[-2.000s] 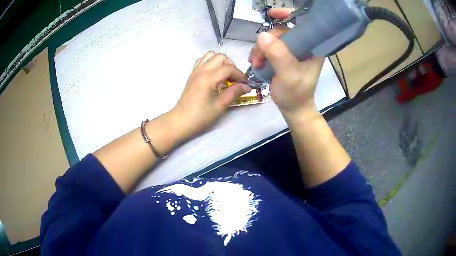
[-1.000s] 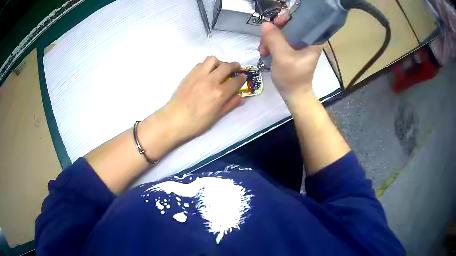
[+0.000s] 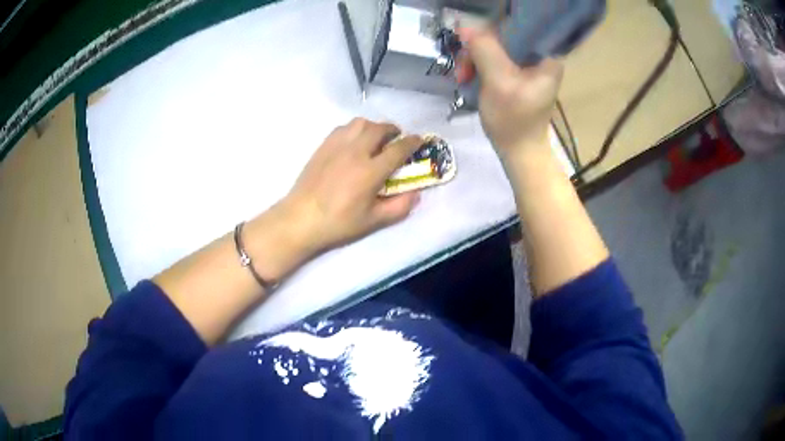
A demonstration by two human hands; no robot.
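Observation:
A device half-shell [image 3: 421, 169] lies open side up on the white work mat [image 3: 198, 129], with a yellow part and dark parts inside. My left hand [image 3: 349, 179] holds it at its left end, thumb on the near side and fingers over the far side. My right hand [image 3: 514, 95] grips the thick grey electric screwdriver [image 3: 551, 30], which is blurred. Its tip [image 3: 458, 105] is above and right of the shell, apart from it, near the screw feeder's front. No screw can be made out.
The metal screw feeder [image 3: 411, 52] stands at the back. Dark tweezers or a thin stick [image 3: 352, 50] lie left of it. Cardboard sheets lie left [image 3: 47, 258] and right [image 3: 633, 77], with the black cord [image 3: 641, 95] over the right one. A red object [image 3: 704, 157] is beyond the bench.
My right hand has lifted the screwdriver tip away from the shell, up towards the feeder. More of the shell now shows under my left hand, which stays on it.

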